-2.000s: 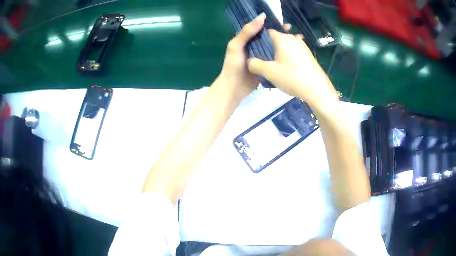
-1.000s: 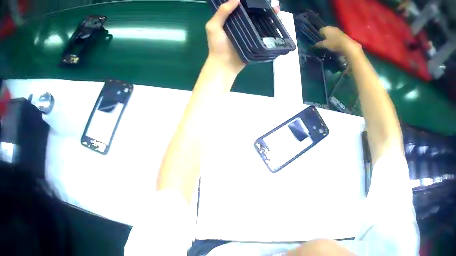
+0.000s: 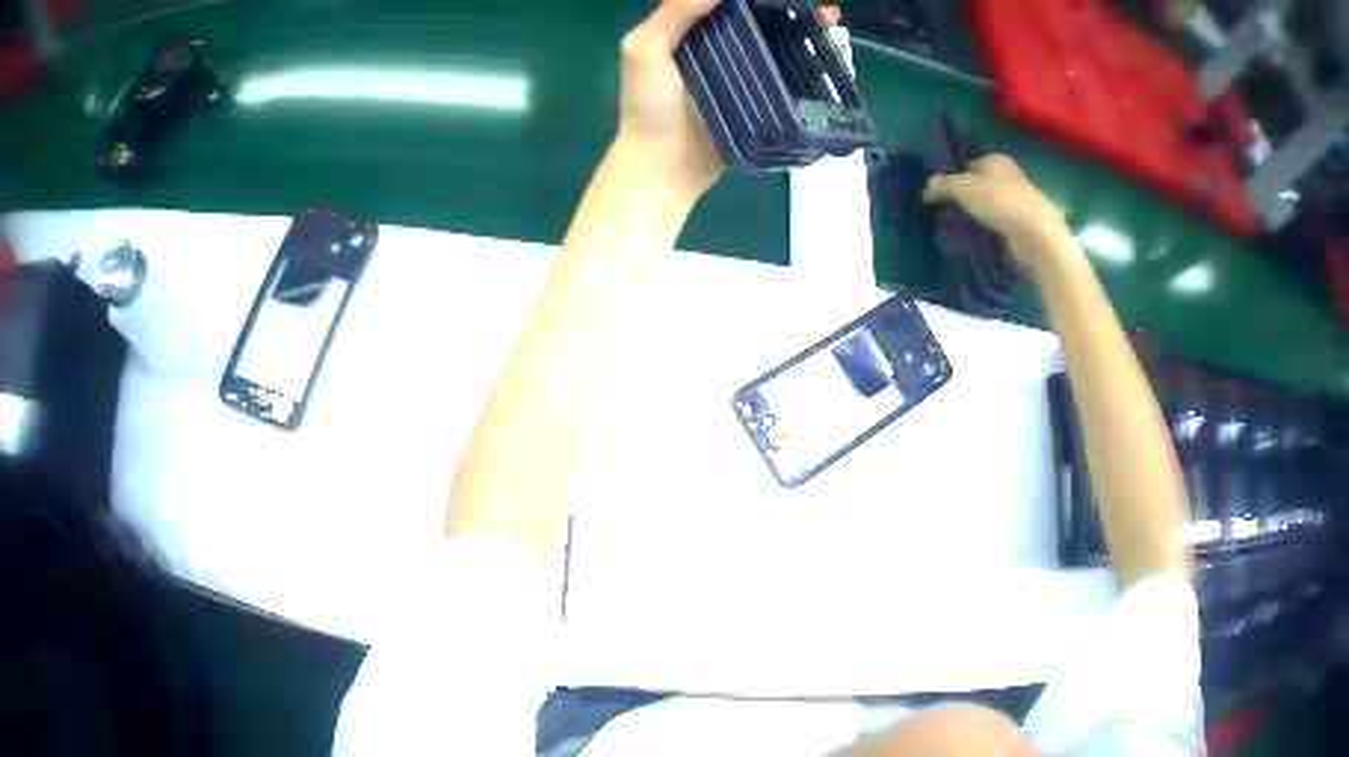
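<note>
My left hand (image 3: 666, 96) holds a stack of black middle frames (image 3: 769, 86) above the green belt at the top centre; the stack's parallel edges and open windows show. My right hand (image 3: 994, 200) is over the belt right of the stack, its fingertips at dark, blurred middle frames (image 3: 969, 263); whether it grips one I cannot tell. One middle frame (image 3: 920, 343) lies flat on the white surface between my forearms. Another middle frame (image 3: 345, 252) lies flat on the white surface at left.
A dark frame (image 3: 153, 101) lies on the green belt (image 3: 444, 148) at far left. A white strip (image 3: 832, 222) crosses the belt. A tray of frames (image 3: 1243, 459) is at right, a red tray (image 3: 1095, 111) beyond the belt, and a black box-like device (image 3: 56, 348) at left beside a round metal object (image 3: 119, 272).
My hands have parted since the oldest frame; the left kept the stack and the right reached to the belt's frames. In the last second, my right hand moved slightly down, and the belt's dark frames shifted.
</note>
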